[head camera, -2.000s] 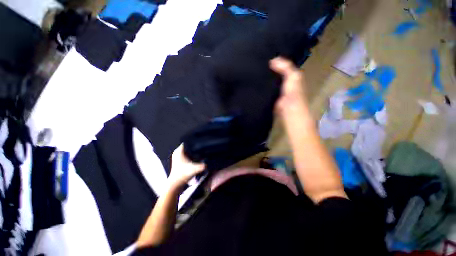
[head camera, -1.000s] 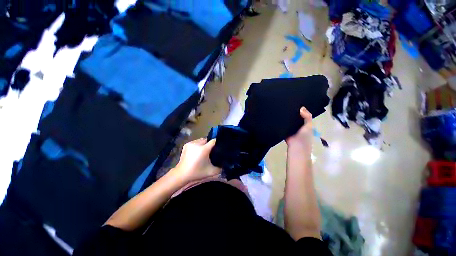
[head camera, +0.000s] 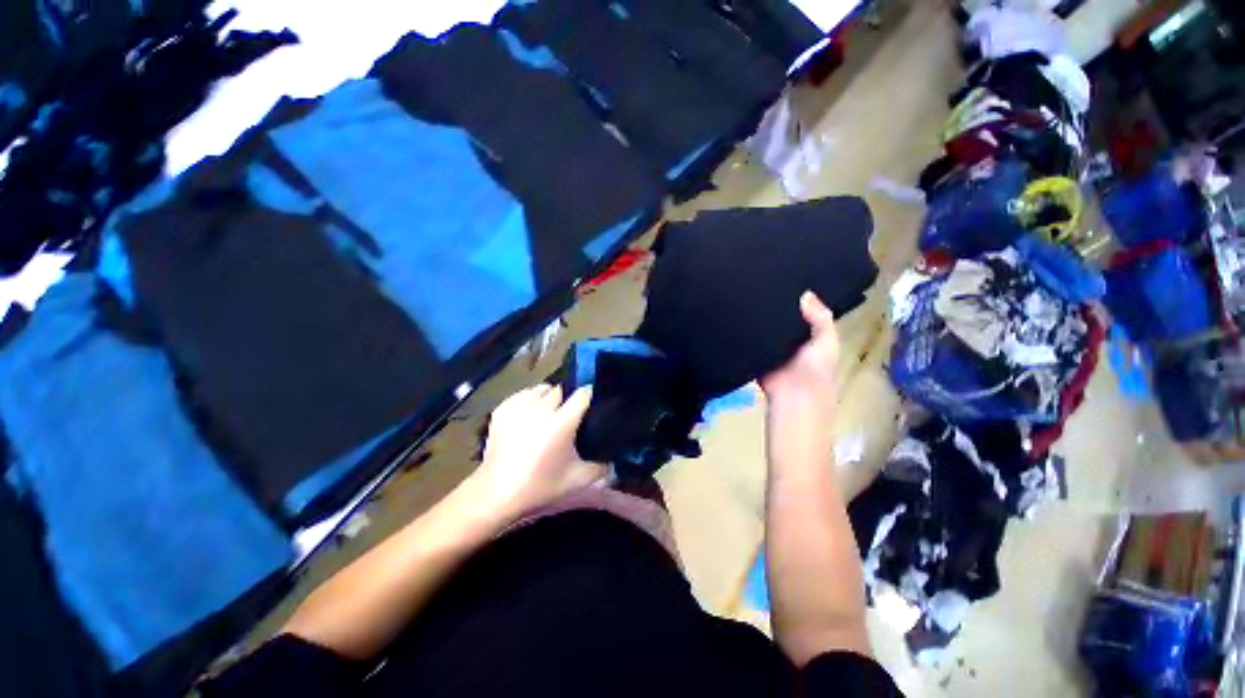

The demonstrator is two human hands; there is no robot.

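Note:
A black bundle of cut panels (head camera: 744, 280) is held in front of me above the floor, with a bit of blue showing at its left end. My left hand (head camera: 539, 439) grips the gathered left end. My right hand (head camera: 806, 357) holds the lower right edge, with the thumb on top and the other fingers hidden under the cloth. Cut panels, dark ones (head camera: 280, 327) and bright blue ones (head camera: 410, 205), lie in a row along the table edge to my left.
The white-covered table (head camera: 225, 120) runs along the left side. On the tan floor (head camera: 710, 511) lie scraps, a heap of black and white cloth (head camera: 942, 511) and a blue bag of cloth (head camera: 976, 341). A box (head camera: 1161, 552) stands at the lower right.
The view has swung from the table toward the aisle, and the row of blue and dark panels has come into view. The bundle stays in both hands, now above the floor.

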